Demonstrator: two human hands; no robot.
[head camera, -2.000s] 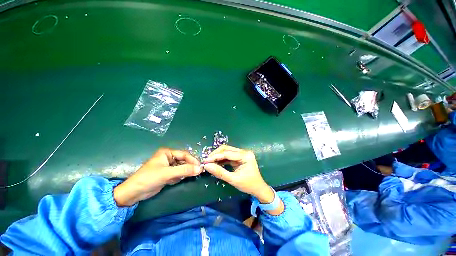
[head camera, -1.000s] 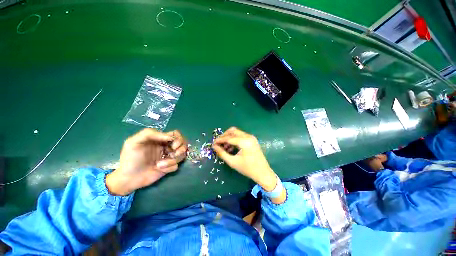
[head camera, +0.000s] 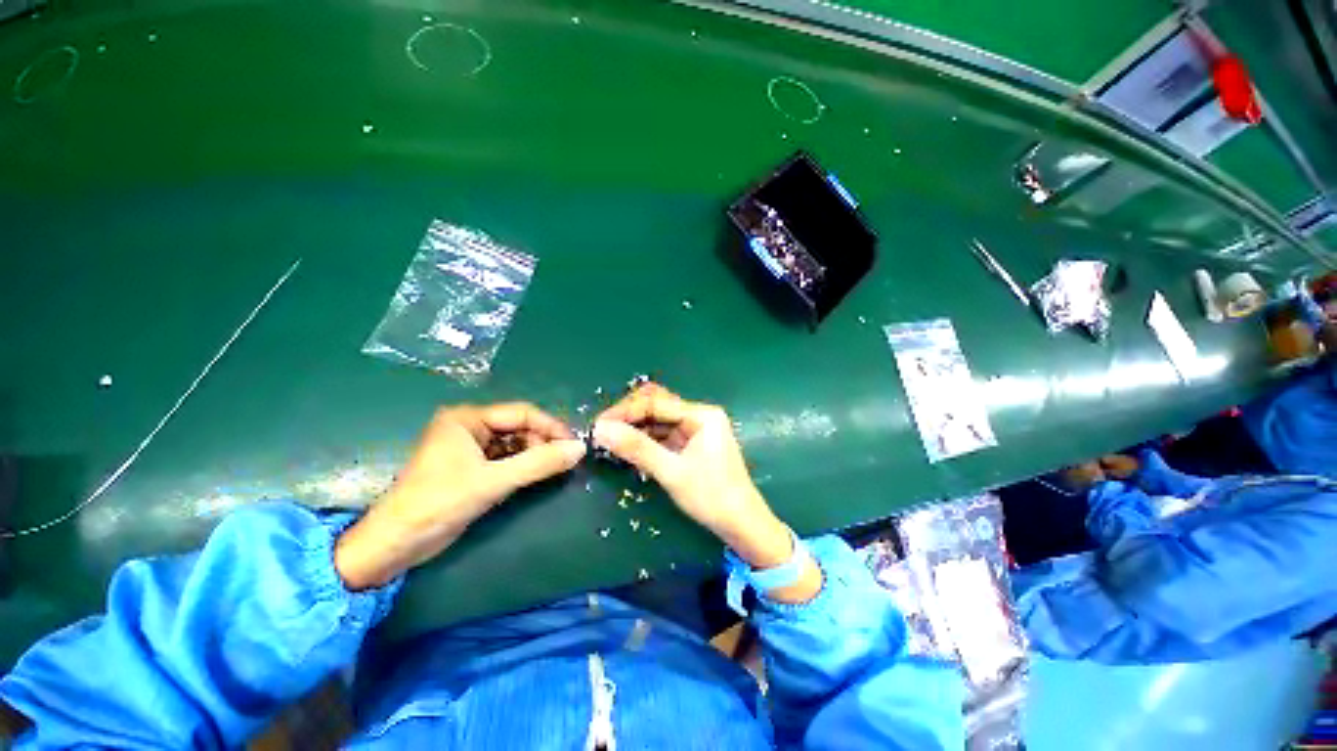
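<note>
My left hand (head camera: 466, 477) and my right hand (head camera: 697, 467) meet fingertip to fingertip just above the green bench. A tiny dark and silver component (head camera: 593, 440) is pinched between them, mostly hidden by the fingers. Dark bits also show under the curled fingers of my left hand. The loose pile of small components (head camera: 641, 383) is largely covered by my hands, with a few pieces showing at its far side. Several pale yellowish specks (head camera: 634, 502) lie scattered on the near side of my hands.
A black open bin (head camera: 855, 253) with small parts stands beyond my right hand. Clear zip-lock bags lie left (head camera: 456, 305) and right (head camera: 940, 392). Tweezers or a similar tool (head camera: 1002, 273) and a crumpled bag (head camera: 1075, 298) lie farther right. A white cord (head camera: 191, 390) curves at left. Another person's sleeve (head camera: 1173, 572) is at right.
One second ago my hands were apart over the pile; now their fingertips are together. The circles drawn on the bench have shifted left in view.
</note>
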